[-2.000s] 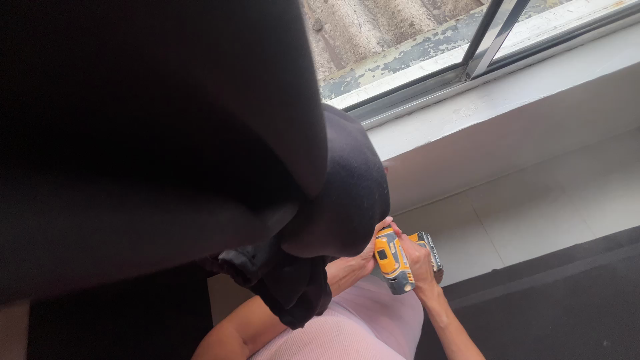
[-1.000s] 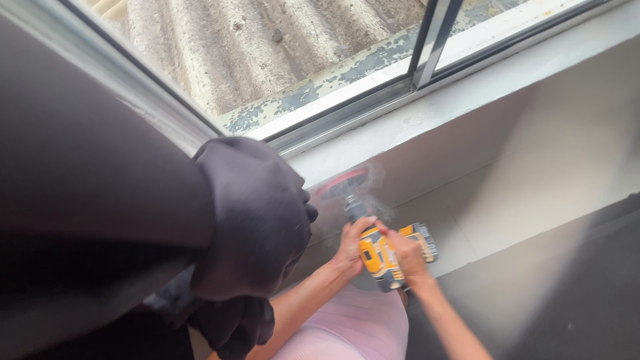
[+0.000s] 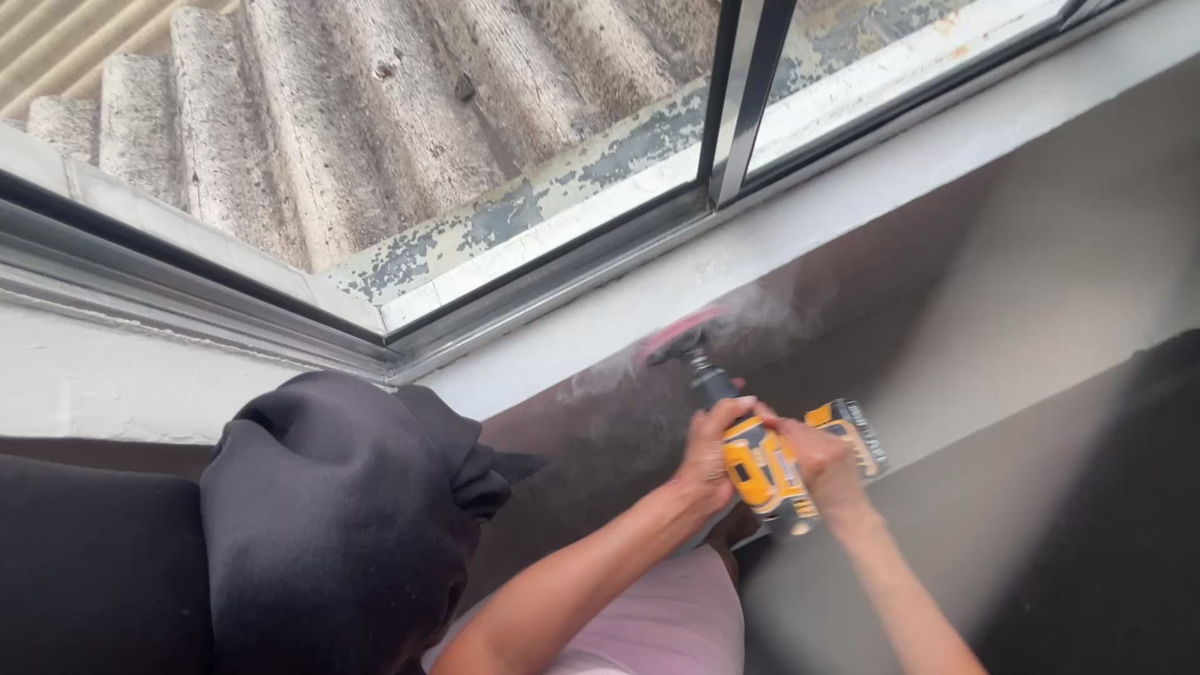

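Observation:
A yellow and black cordless drill [image 3: 764, 469] is held in both hands below the window. Around the front of its body, near the chuck, is my left hand [image 3: 710, 450]. My right hand [image 3: 825, 459] grips the handle between the body and the battery pack [image 3: 848, 433]. A round sanding pad [image 3: 686, 336] with a reddish edge is fitted in the chuck. It looks blurred and lies against or very near the wall face just under the white window sill [image 3: 600, 323]. Pale dust hangs about the pad.
Dark cloth in a bunched bundle [image 3: 342, 516] fills the lower left, near the sill's corner. An aluminium sliding window frame [image 3: 562, 289] runs above the sill, with corrugated roofing [image 3: 375, 122] outside. A dark surface [image 3: 1106, 525] lies at the right.
The view has swung, showing more window and roof. The pad, hidden behind dark cloth two seconds ago, now shows at the wall under the sill. Both hands keep hold of the drill.

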